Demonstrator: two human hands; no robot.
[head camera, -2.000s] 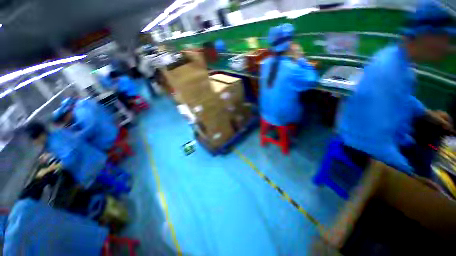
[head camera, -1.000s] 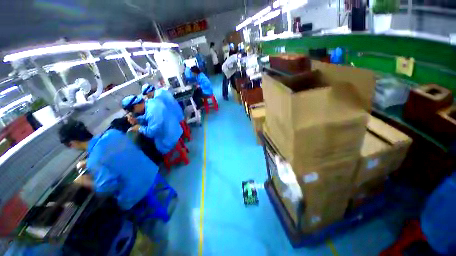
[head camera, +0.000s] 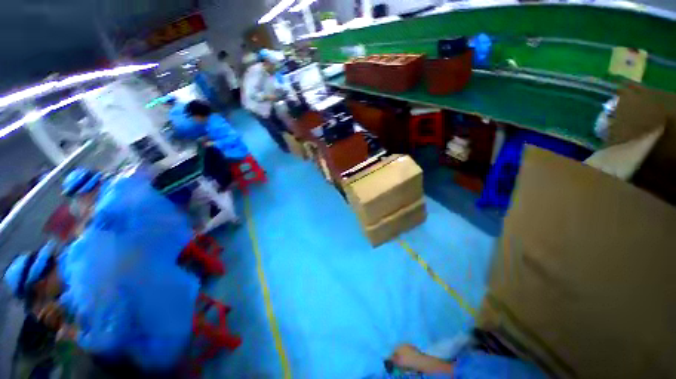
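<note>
My right hand shows at the bottom edge, right of centre, with a blue sleeve behind it. It is blurred and partly cut off. A small dark thing is at its fingertips; I cannot tell what it is or whether the hand grips it. My left hand is not in view. A large open cardboard carton stands close on the right, its flap raised. Stacks of brown wooden frames lie on the green bench farther off, with dark parts on top of the right stack.
Smaller cartons stand on the blue floor, between yellow lines. Workers in blue smocks sit on red stools at the left. A person in a pale top stands farther down the aisle. A blue plastic bag hangs at the back rail.
The view has moved forward along the aisle. The large cartons now fill the right side, the seated workers are nearer, and my right hand has come into view at the bottom.
</note>
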